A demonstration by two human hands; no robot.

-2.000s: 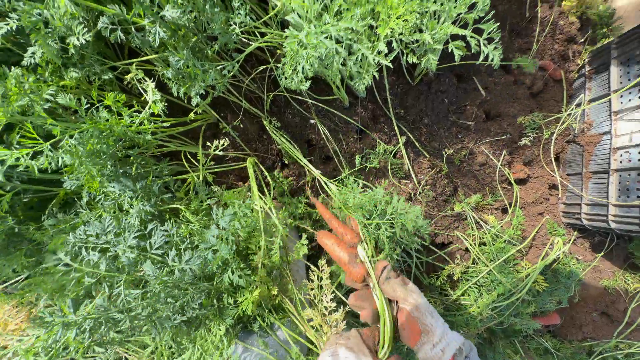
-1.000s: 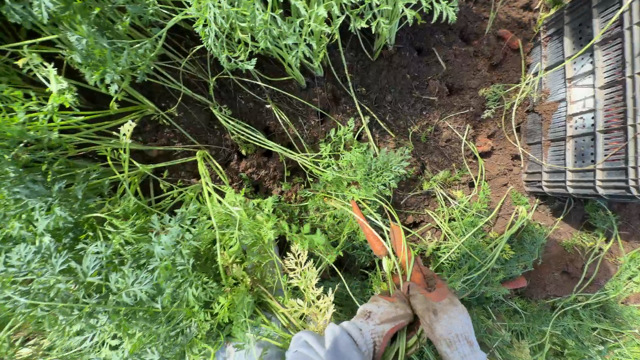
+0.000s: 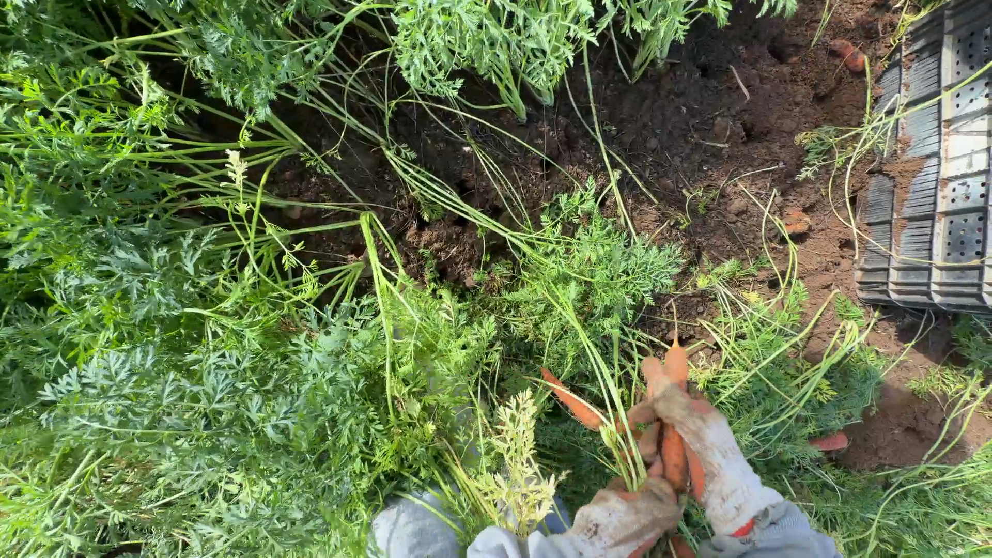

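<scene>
My left hand [image 3: 632, 511], in a soiled white work glove, is closed around the green stems of a carrot bunch [image 3: 616, 434]. An orange carrot [image 3: 573, 399] sticks out to the upper left beside those stems. My right hand [image 3: 690, 426], gloved alike, grips several carrots [image 3: 674, 457] just above and to the right of the left hand. One carrot tip with a thin root points up past its fingers. Part of the carrots is hidden by the gloves.
A black plastic crate [image 3: 922, 194] lies at the right edge on brown soil [image 3: 713, 139]. Leafy carrot tops [image 3: 194, 372] fill the left side. Loose carrots lie on the soil, one by the crate [image 3: 849, 56], another lower right [image 3: 829, 442]. Pulled greens [image 3: 798, 395] lie right of my hands.
My right hand has moved up from beside my left hand onto the carrots. The carrots are spread differently, one now leaning off to the left.
</scene>
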